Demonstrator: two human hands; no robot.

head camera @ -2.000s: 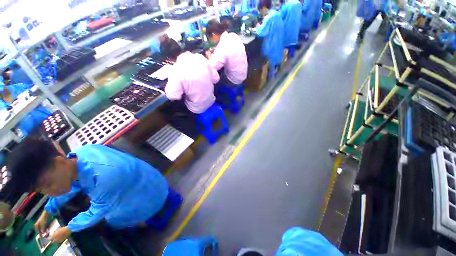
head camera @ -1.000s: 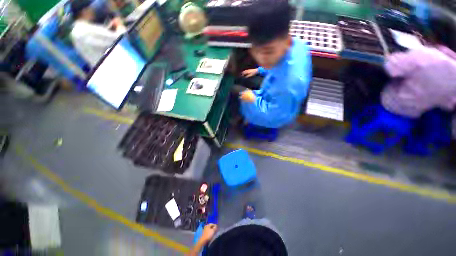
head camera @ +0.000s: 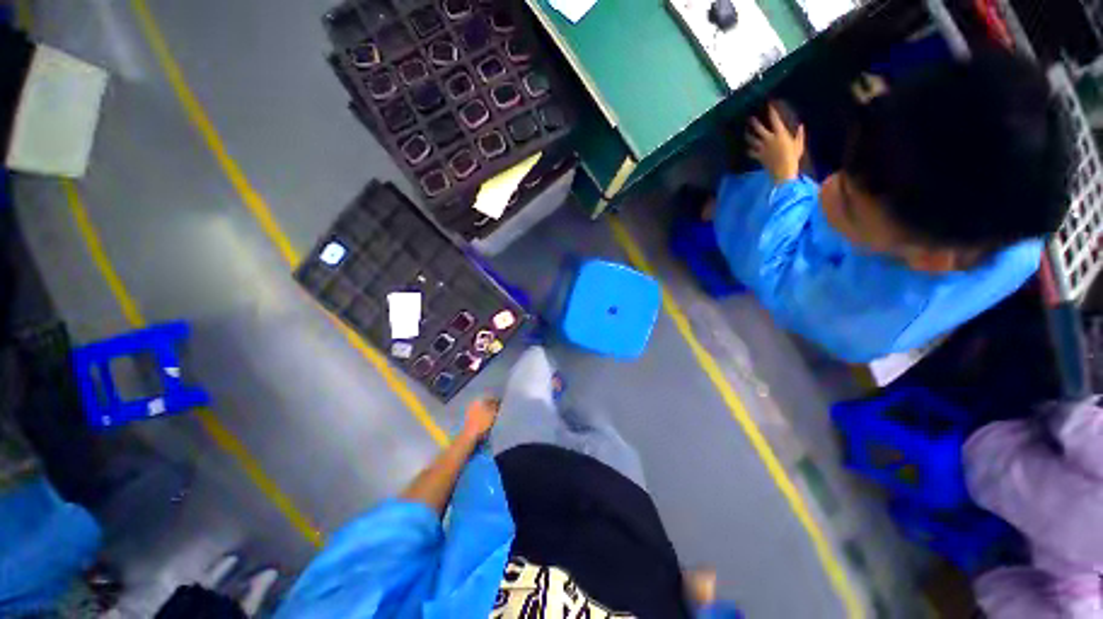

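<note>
A dark pocketed tray lies low near the floor in front of my legs. It holds a white paper slip, a pale unit in its far-left part and several watch housings at its near-right end. A second dark tray, on top of a stack behind it, has rows of rimmed housings and a yellow paper strip. My left hand hangs beside my leg, short of the near tray; its fingers are unclear. My right hand is small and blurred at the bottom edge.
A blue stool stands right of the near tray. A green bench holds white sheets behind it. A person in blue sits at the right. Another blue stool stands left. A person in pink is at the right edge.
The view has swung from the aisle and racks, past the bench and computer, down to the floor trays. The trays and blue stool now appear larger; my legs and both hands show.
</note>
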